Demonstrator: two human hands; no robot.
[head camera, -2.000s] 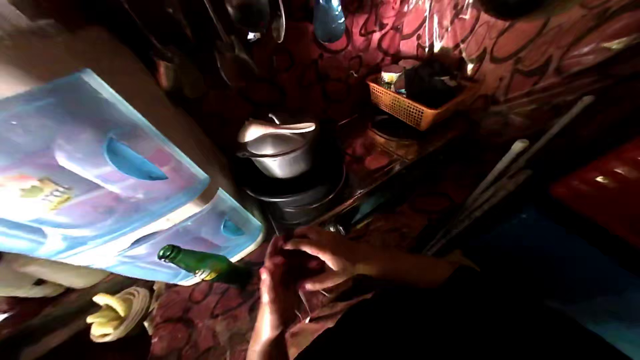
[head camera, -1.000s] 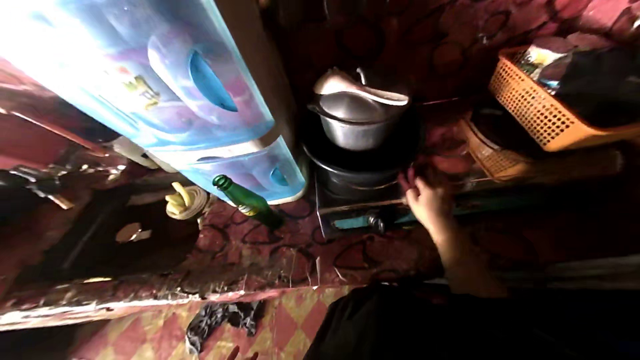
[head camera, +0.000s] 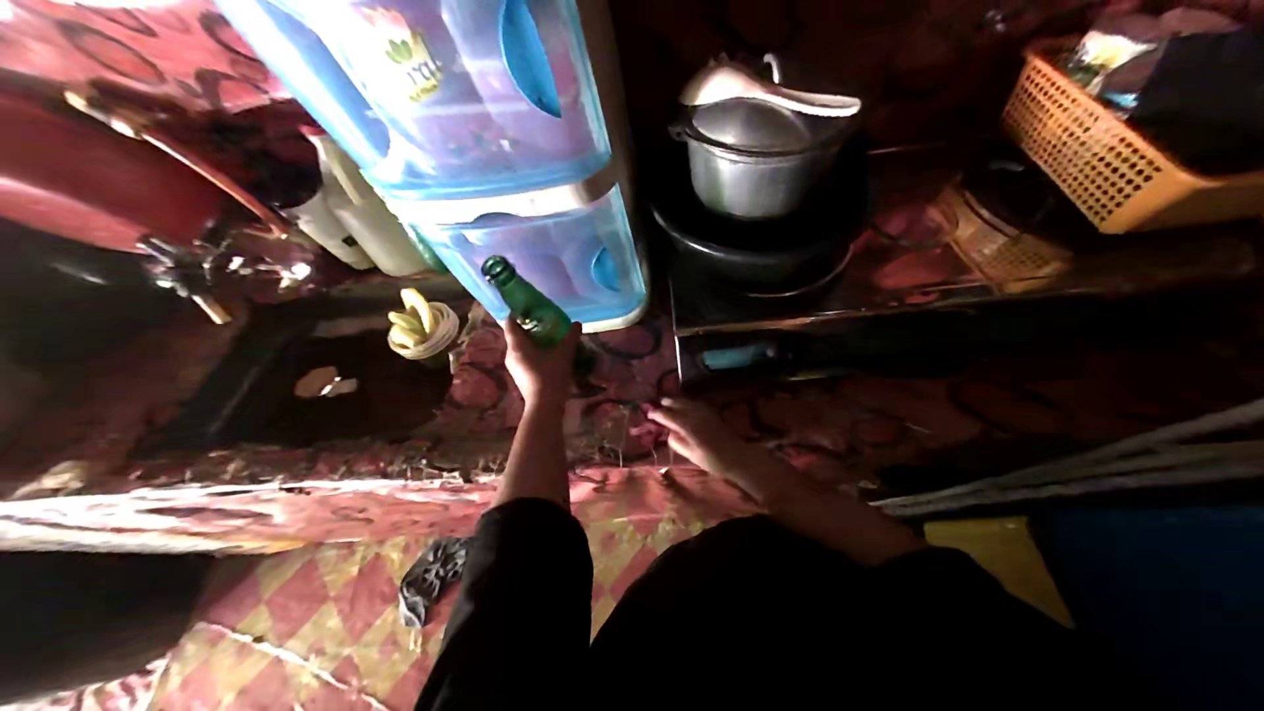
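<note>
My left hand (head camera: 540, 363) is wrapped around the lower body of a green glass bottle (head camera: 528, 304), whose open neck points up and to the left. The bottle is in front of a translucent blue plastic drawer unit (head camera: 533, 252). My right hand (head camera: 696, 433) is low over the patterned red countertop (head camera: 627, 400), fingers spread, with nothing seen in it. Beyond it, a lidded metal pot (head camera: 749, 178) rests in a black pan (head camera: 755, 252) on the stove (head camera: 736, 357). A pale ladle or spoon (head camera: 780, 97) lies across the pot's lid.
Left of the drawers are a sink basin (head camera: 286, 405), a faucet (head camera: 183, 272) and a small white basket (head camera: 425, 336) with yellow pieces. White bottles (head camera: 370, 217) stand behind. An orange perforated basket (head camera: 1086, 143) is at the upper right. Dark crumpled cloth or plastic (head camera: 433, 581) lies on the tiled floor.
My left hand has come to the green bottle and taken hold of it. My right hand has moved away from the stove's front edge toward me. The view has shifted left since the earliest frame.
</note>
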